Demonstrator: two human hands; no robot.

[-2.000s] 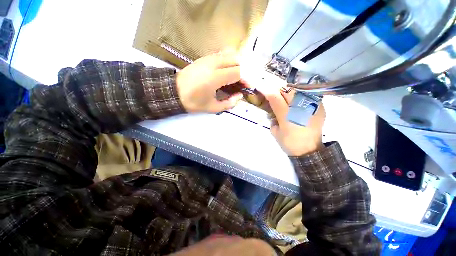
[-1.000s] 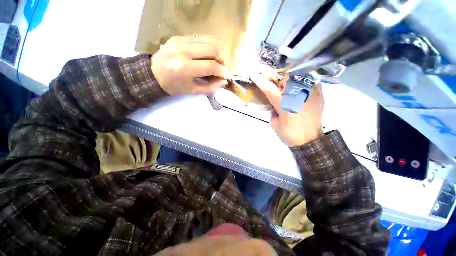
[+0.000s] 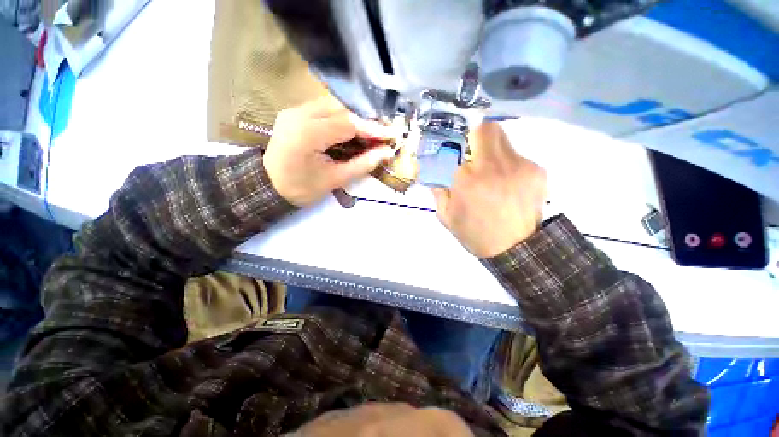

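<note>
The tan garment panel point(image 3: 256, 77) lies flat on the white table behind my left hand, with a short pale toothed zipper line at its lower edge. My left hand point(image 3: 309, 152) pinches a folded tan-brown end of the cloth point(image 3: 398, 175) left of the needle area, with something dark under its fingers. My right hand point(image 3: 495, 189) is beside the grey-blue translucent guard point(image 3: 441, 160), with its fingers behind and right of it. Whether its fingertips hold anything is hidden. The machine's metal needle parts point(image 3: 401, 111) are just above the cloth end.
The white machine head point(image 3: 632, 94) with blue lettering fills the upper right. A black phone point(image 3: 713, 213) lies on the table at right, near a small metal fitting point(image 3: 653, 222). The table's grey ruler-like front edge point(image 3: 384, 299) runs before my lap.
The view has turned, so the machine head looms nearer the centre. My right hand has moved from below the guard to its right side. My left hand still pinches the cloth.
</note>
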